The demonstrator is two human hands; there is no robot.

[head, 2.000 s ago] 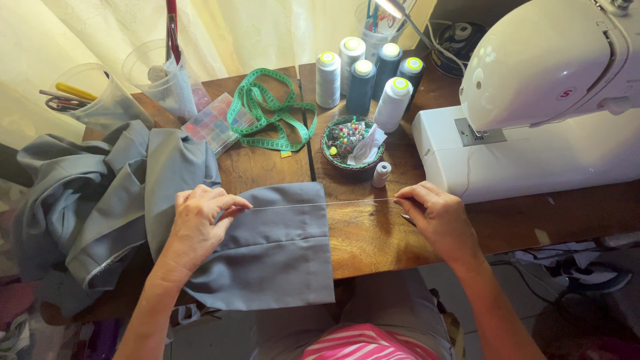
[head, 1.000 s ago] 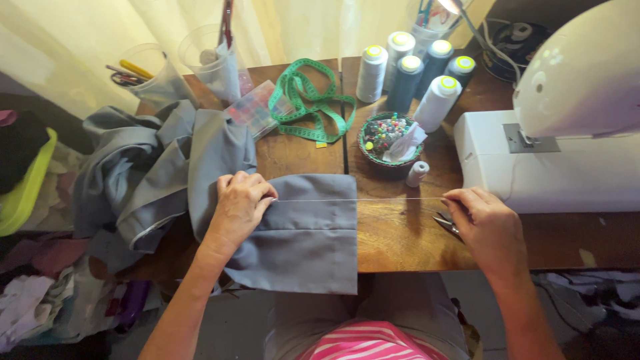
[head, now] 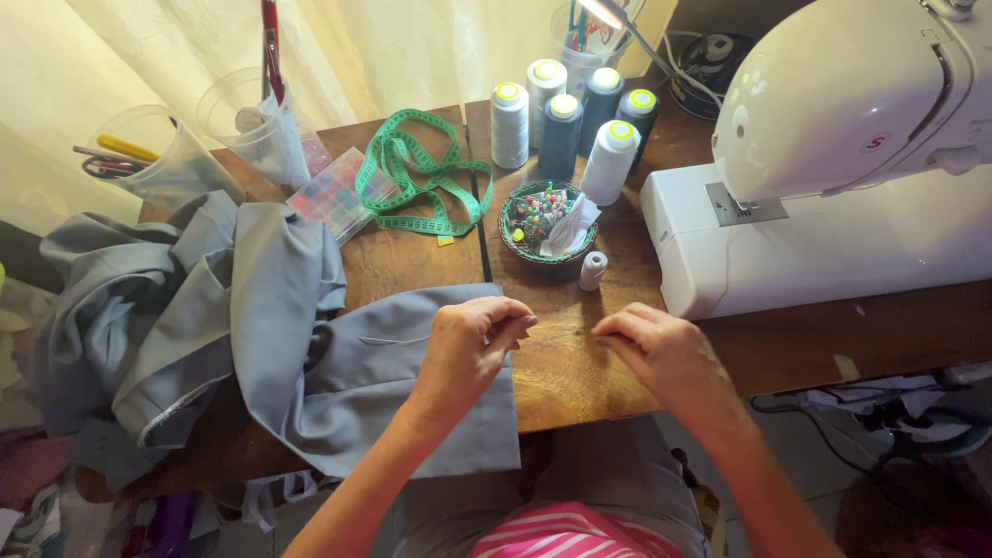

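My left hand point(head: 473, 341) is over the grey fabric leg point(head: 411, 387), its thumb and fingertips pinched together. A loop of white thread point(head: 391, 341) trails over the fabric from behind this hand. My right hand point(head: 659, 349) faces it across a short gap above the bare wood, fingertips also pinched; whether thread is between them cannot be told. Just beyond the gap a small spool of white thread point(head: 594, 271) stands beside a round basket point(head: 549, 260) of colored-head pins. The rest of the grey garment point(head: 147, 310) lies bunched at the left.
A white sewing machine point(head: 814, 248) stands at the right. Behind the basket are several thread cones point(head: 612, 163) and a lit lamp point(head: 604, 12). A green tape measure point(head: 422, 167), a clear plastic case point(head: 333, 194) and plastic cups point(head: 174, 167) with tools stand or lie at the back left.
My hands have come closer together; the thread was stretched taut between them before, and now a loop of it shows left of my left hand. The snips seen by my right hand are out of sight.
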